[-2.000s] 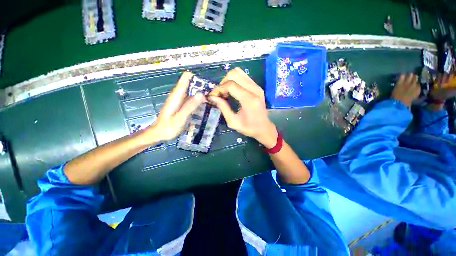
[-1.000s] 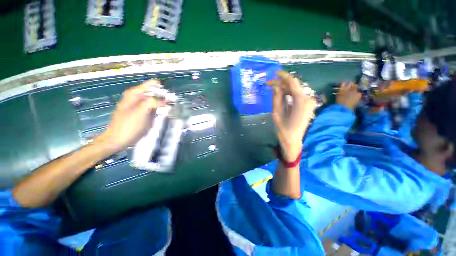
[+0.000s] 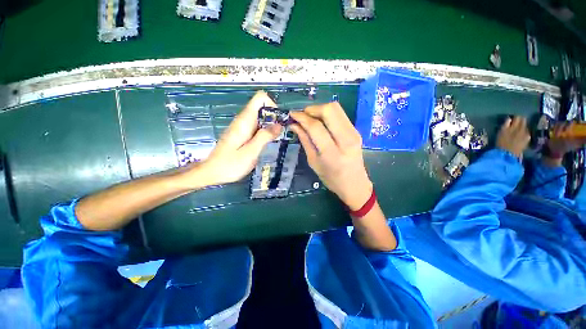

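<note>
My left hand (image 3: 241,146) is closed around the upper end of a grey-silver rectangular unit (image 3: 274,172) with notched edges and a dark central strip. The unit's lower end shows below my fingers, above the dark green bench. My right hand (image 3: 334,148), with a red band on the wrist, has its thumb and fingertips together at the unit's upper right end. Whether a small part is between those fingertips cannot be made out. An open blue bin (image 3: 419,112) with small silvery and white pieces stands right of my right hand.
A whitish rail (image 3: 212,76) runs behind the bench. Several similar units (image 3: 268,19) lie on the green belt beyond. A heap of silvery pieces (image 3: 453,125) lies right of the bin. A neighbouring person's blue sleeve (image 3: 491,205) and hands are at right, by an orange tool (image 3: 569,131).
My right hand was over the blue bin one second ago and is now back at the unit's upper end. My left hand still holds the unit. The camera view has shifted.
</note>
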